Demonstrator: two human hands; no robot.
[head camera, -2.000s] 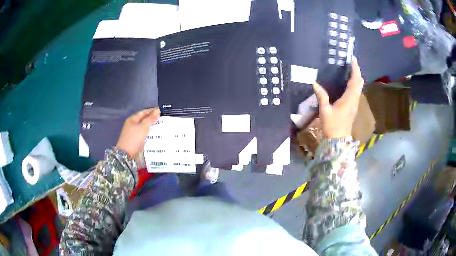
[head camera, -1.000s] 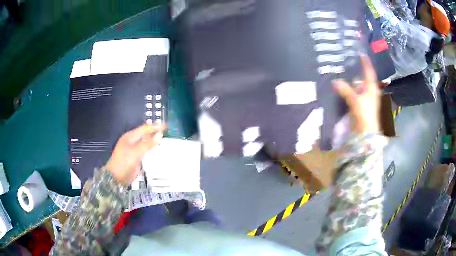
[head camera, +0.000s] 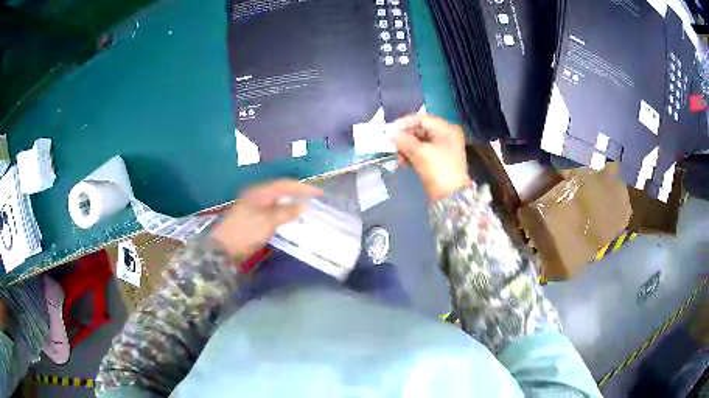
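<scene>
A black flat box (head camera: 311, 70) lies on the green bench in front of me, with lines of white text, round icons at its right and white-edged flaps towards me. My left hand (head camera: 268, 214) is blurred and holds the white label sheets (head camera: 323, 237) below the bench edge. My right hand (head camera: 435, 148) pinches a small white label (head camera: 402, 125) in its fingertips, beside the box's lower right flap. I cannot tell whether the label touches the box.
A label roll (head camera: 99, 194) trails a strip along the bench edge. More flat boxes (head camera: 614, 70) lie at the right, beside a stack of dark card. A brown carton (head camera: 575, 221) is below them. A red stool (head camera: 87, 299) is at lower left, near another person's sleeve (head camera: 23, 326).
The upper, blurred flat box has left my right hand, and one now lies at the right. My right hand has moved left and now holds a label. The view has shifted.
</scene>
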